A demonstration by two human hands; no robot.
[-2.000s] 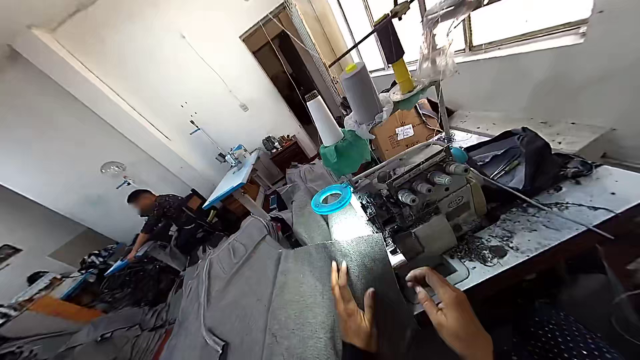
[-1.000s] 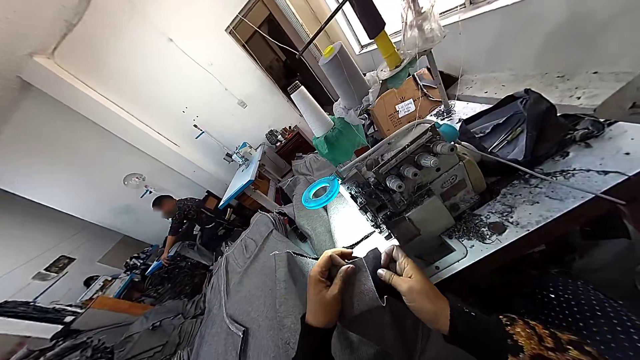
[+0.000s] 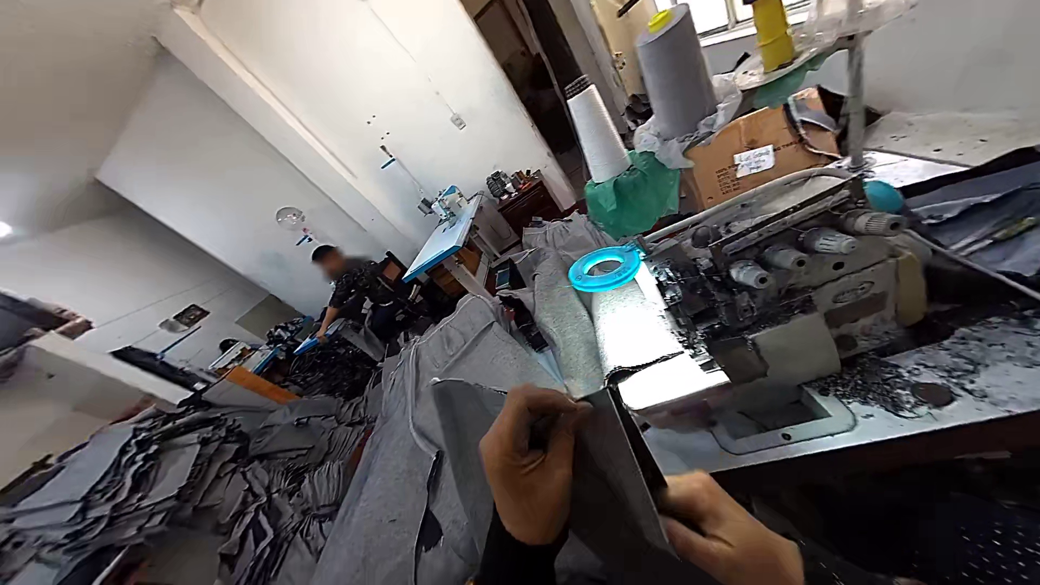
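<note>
My left hand [image 3: 532,463] pinches the upper edge of a dark grey fabric piece [image 3: 609,479] near the front of the overlock sewing machine [image 3: 780,284]. My right hand [image 3: 723,528] grips the same piece lower down on its right edge. The piece hangs folded between both hands, and a dark thread chain runs from its top corner onto the machine's bright metal plate [image 3: 650,349]. A blue ring [image 3: 605,268] sits at the machine's left end. Lighter grey fabric [image 3: 398,479] lies beneath and to the left of my left hand.
Thread cones, one white [image 3: 599,134] and one grey [image 3: 676,73], stand behind the machine beside a cardboard box [image 3: 735,158]. Dark lint covers part of the machine table [image 3: 967,366]. Heaps of grey fabric pieces [image 3: 138,479] fill the lower left. Another person [image 3: 357,288] sits farther back.
Two seconds ago my hands lay spread near the fabric by the machine; now both grip the dark piece. Since one second ago my right hand has moved down along it. The view has come closer.
</note>
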